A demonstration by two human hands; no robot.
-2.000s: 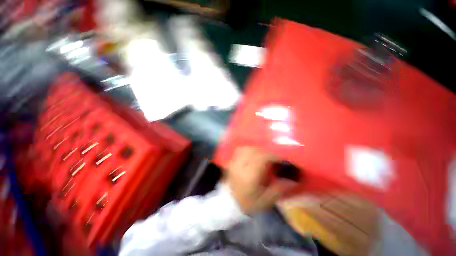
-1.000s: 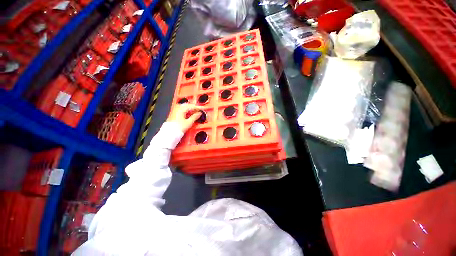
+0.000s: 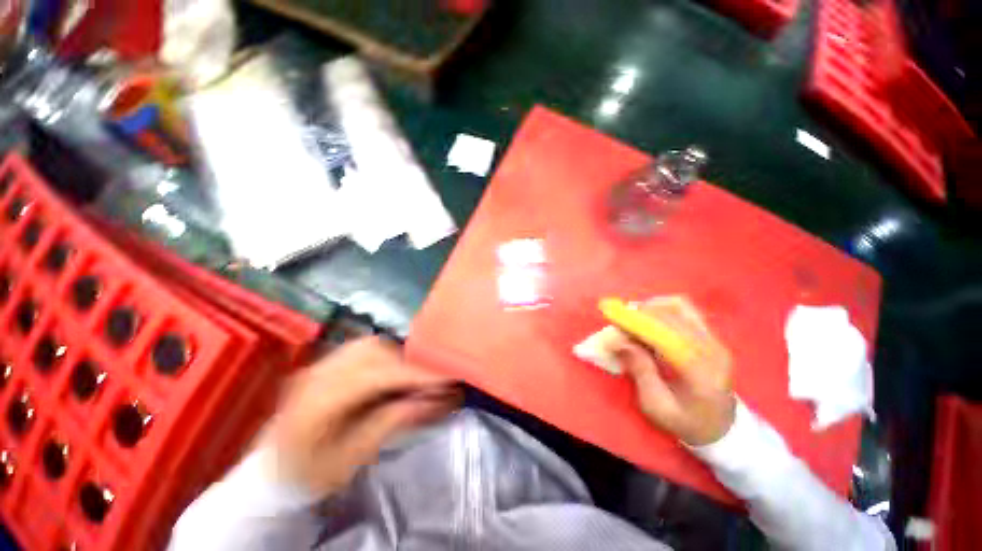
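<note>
My left hand [image 3: 350,414] is blurred, low over the gap between the tray stack and the mat. Its fingers are closed on a small dark disc [image 3: 439,398], partly hidden and blurred. My right hand [image 3: 684,371], with yellow finger cots, is over the red mat [image 3: 517,355] and pinches a small white wipe [image 3: 601,350]. The red-orange parts tray [image 3: 205,393], at the left, has dark discs in its pockets.
A clear bottle [image 3: 644,199] stands on the mat's far part. A crumpled white wipe [image 3: 829,364] lies at its right. White packs [image 3: 258,161] and a white roll [image 3: 382,156] lie left of the mat. Red trays [image 3: 878,97] are at the far right.
The view has swung from the tray back to the mat. My left hand has left the tray pockets and moved toward the mat. My right hand is now in view with the wipe.
</note>
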